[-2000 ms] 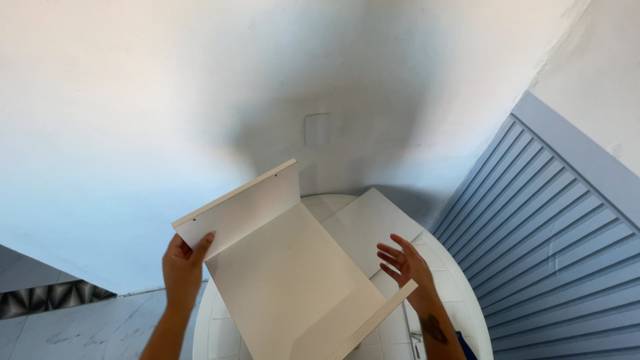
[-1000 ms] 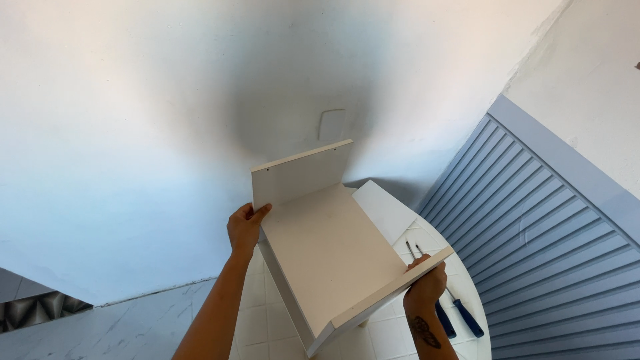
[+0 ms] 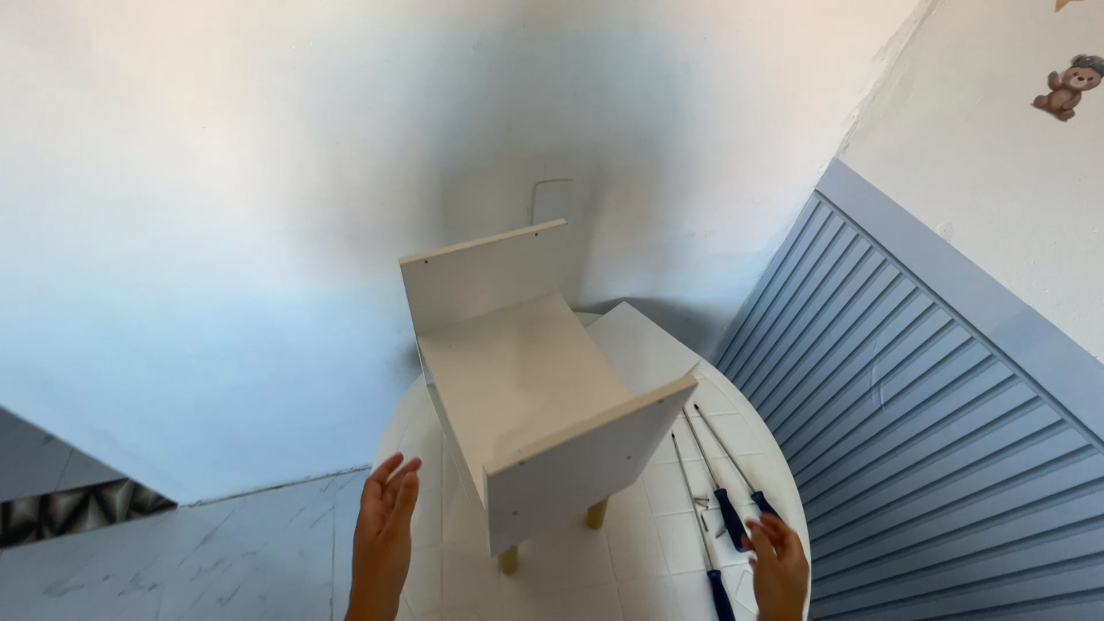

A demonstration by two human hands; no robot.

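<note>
A white panel furniture piece (image 3: pixel 526 379) with two raised side panels stands on short yellowish legs (image 3: pixel 596 514) on a round white table (image 3: pixel 621 552). Small dark holes show in its side panels. My left hand (image 3: pixel 385 526) is raised at its left front, fingers apart, holding nothing. At the lower right, my right hand (image 3: pixel 779 561) is empty, its fingers loosely bent beside the dark blue handle of a screwdriver (image 3: pixel 730 519). Another screwdriver (image 3: pixel 718 593) lies nearer the front, and a third (image 3: pixel 761 503) farther right. Small metal pieces (image 3: pixel 703 503) lie near them.
A loose white panel (image 3: pixel 642 345) lies on the table behind the furniture piece. The table stands close to a white wall (image 3: pixel 259 216) with a blank cover plate (image 3: pixel 552 201). Blue-grey slatted panelling (image 3: pixel 931 414) rises on the right.
Both hands have let go of the white furniture piece, which they held one second ago. It now stands on its legs on the table, and the hands are apart from it.
</note>
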